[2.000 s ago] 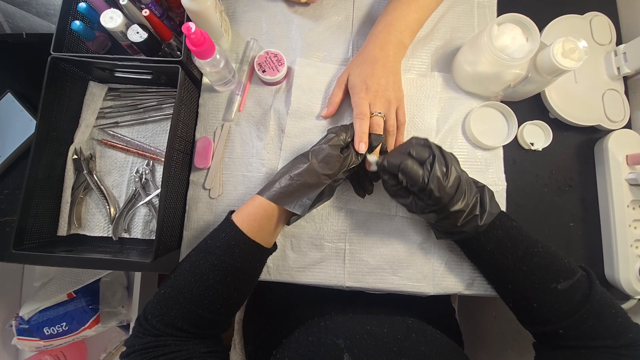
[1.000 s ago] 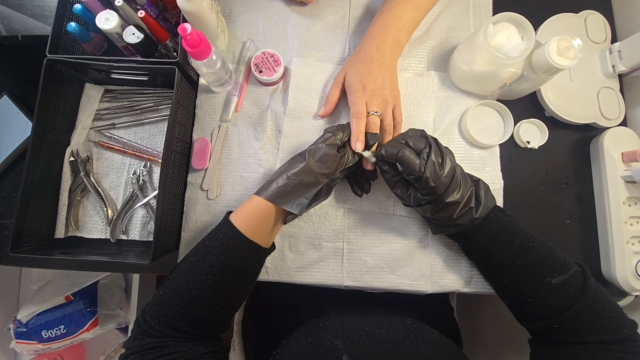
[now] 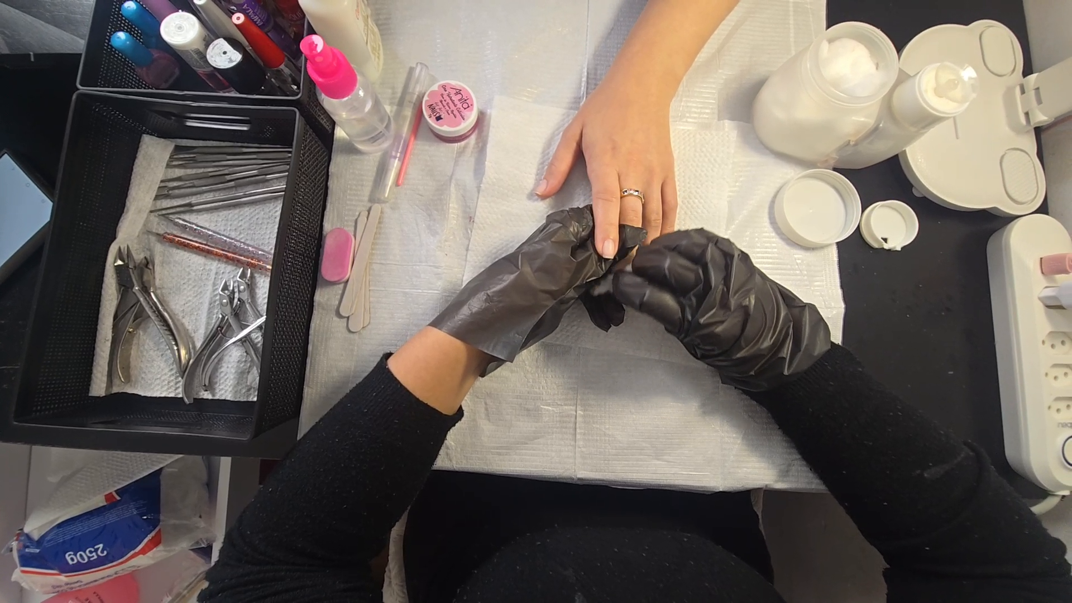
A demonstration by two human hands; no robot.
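Note:
Another person's bare hand (image 3: 630,151), with a ring (image 3: 632,195) on one finger, lies palm down on white paper towels (image 3: 536,419). In a black disposable glove, my left hand (image 3: 544,276) grips a finger of that hand near its tip. My right hand (image 3: 712,293), gloved the same way, is curled beside those fingertips. Its fingers are pinched around a small thin tool, mostly hidden, with a blurred whitish part near the fingertips. The held finger's nail is covered by my gloves.
Left, a black basket (image 3: 280,251) holds cuticle nippers (image 3: 138,314) and metal tools (image 3: 222,176). Nearby lie a pink buffer (image 3: 337,255), wooden sticks (image 3: 362,268), a pink-capped spray bottle (image 3: 347,96) and a small jar (image 3: 450,109). Right stand white bottles (image 3: 808,109), lids (image 3: 816,208) and a power strip (image 3: 1030,352).
My right hand has shifted slightly at the fingertips, and the whitish tip seen earlier between its fingers is now mostly hidden. The other person's hand stays in place.

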